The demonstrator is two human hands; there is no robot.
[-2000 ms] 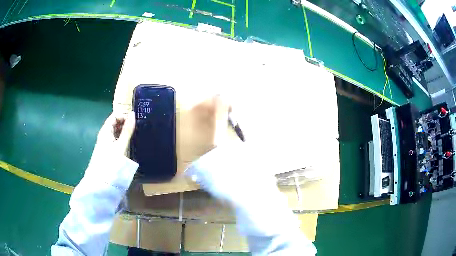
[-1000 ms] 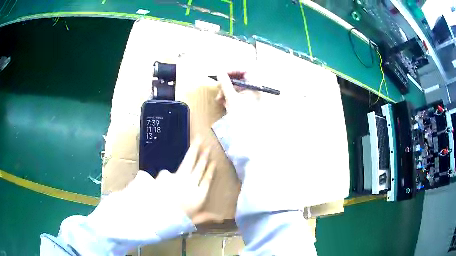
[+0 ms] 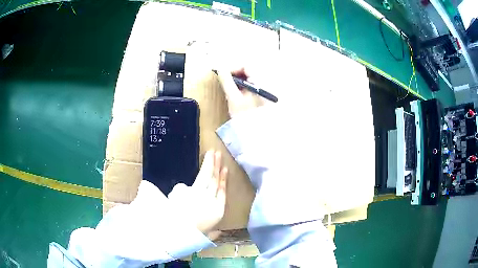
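A tan cardboard sheet [image 3: 230, 183] lies on the cartons; its upper part is washed out by glare. My right hand [image 3: 238, 94] holds a black marker pen [image 3: 257, 90], its tip at the cardboard's upper part. My left hand [image 3: 207, 193] lies flat with fingers extended on the cardboard, beside the lower right edge of a black smartphone [image 3: 171, 141] with a lit clock. The sleeve and hand cover the phone's lower end. Two dark cylindrical-ended parts [image 3: 172, 76] lie just above the phone. Any writing is too bright to read.
Cartons [image 3: 126, 183] with pale tops form the work surface. A green bench [image 3: 304, 21] with yellow-green lines runs behind. Equipment in a rack [image 3: 419, 152] stands at the right. The green floor has a yellow line [image 3: 52, 184] at the left.
The phone, first beside my left hand, now lies below the exposed dark parts. My left hand has moved right onto the cardboard. My right hand and pen have moved up to the cardboard's upper part.
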